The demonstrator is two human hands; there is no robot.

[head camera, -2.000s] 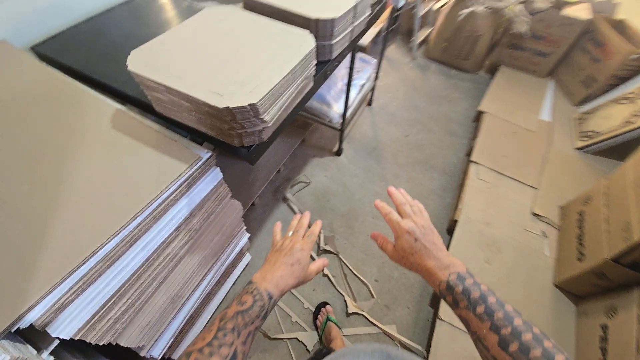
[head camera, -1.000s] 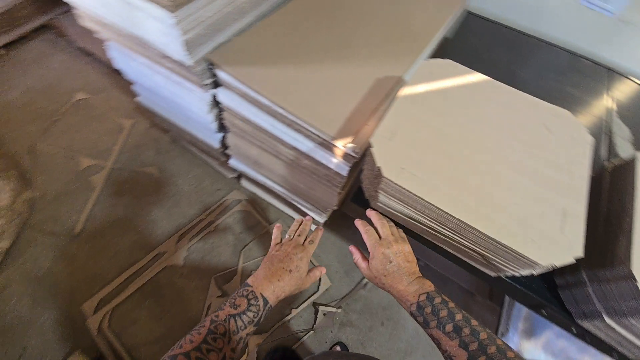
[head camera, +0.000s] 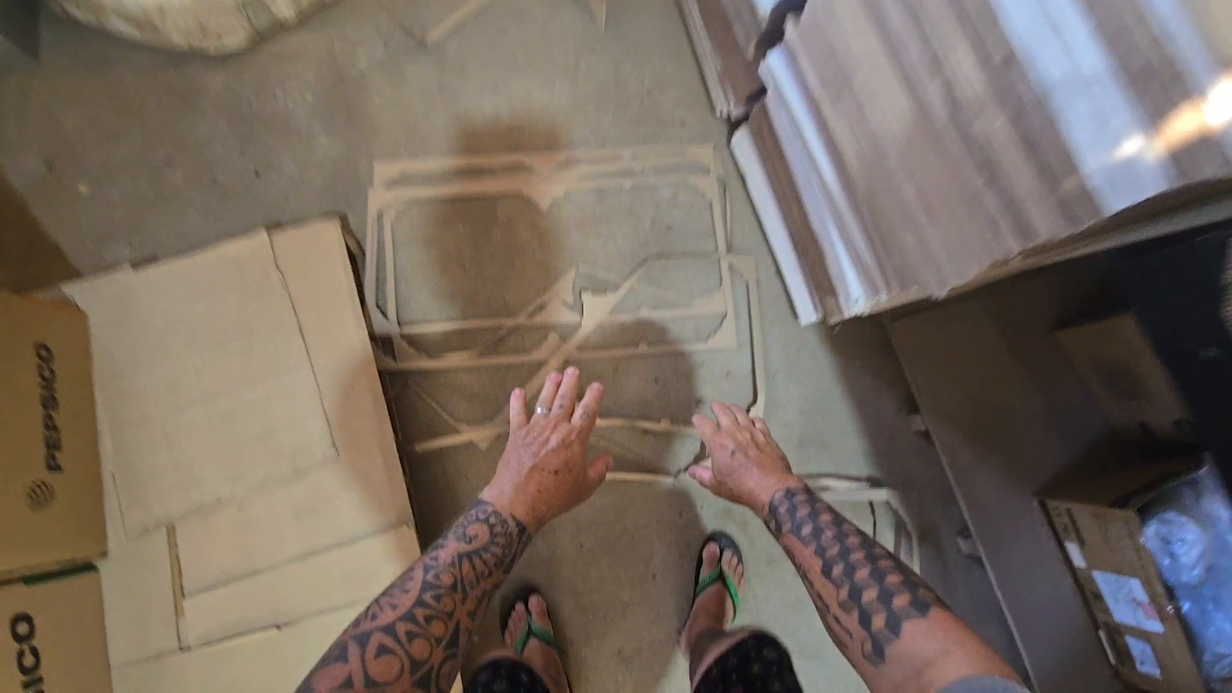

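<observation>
My left hand (head camera: 551,445), with a ring on one finger, hovers palm down over the floor, holding nothing, its fingers apart. To its right my right hand (head camera: 739,454) also hangs empty, thumb spread from the fingers. Below and beyond both hands, thin cut-out cardboard frames (head camera: 558,358) and scrap strips (head camera: 462,441) lie loosely on the concrete floor. A tall stack of board sheets (head camera: 962,144) with brown and white edges stands at the upper right, apart from both hands.
Flattened cardboard (head camera: 221,385) lies at the left, beside printed cardboard boxes (head camera: 48,433). A dark shelf unit (head camera: 948,452) runs along the right, with an opened carton (head camera: 1107,587) and clear plastic (head camera: 1198,568) near it. My sandalled feet (head camera: 717,577) stand on the floor. A pale sack (head camera: 192,14) is at the top left.
The view has swung a lot, from the table with cut board stacks to the floor scraps. Both hands stay raised and empty throughout.
</observation>
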